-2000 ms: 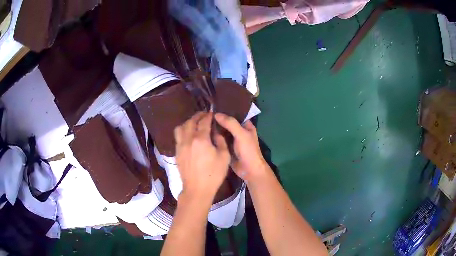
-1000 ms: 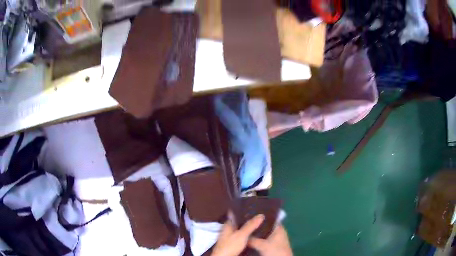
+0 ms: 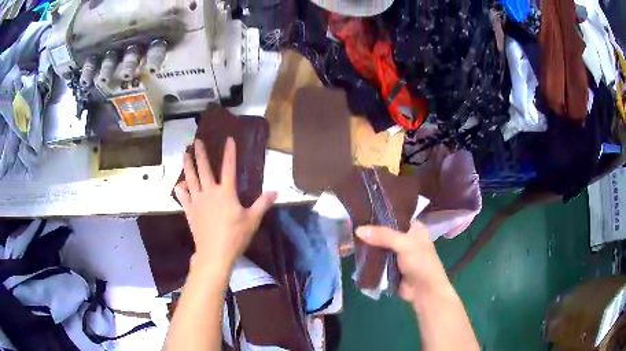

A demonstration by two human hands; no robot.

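Note:
My left hand lies flat with spread fingers on dark brown cut panels on the white sewing table. My right hand grips a bundle of brown cut pieces with white edges, held up at the table's front edge, thumb on top. A flat brown panel with rounded corners lies between the two, on tan board. More brown panels lie on the bench below.
A cream overlock machine stands at the back left. Light blue sheer cloth and black-and-white pieces lie on the lower bench. Pink cloth, dark garments and red cloth are at the back right. Green floor shows at right.
The view has swung up to the sewing table. My hands were together on the bundle; my left hand has moved away onto the table's brown panels, while my right has raised the bundle.

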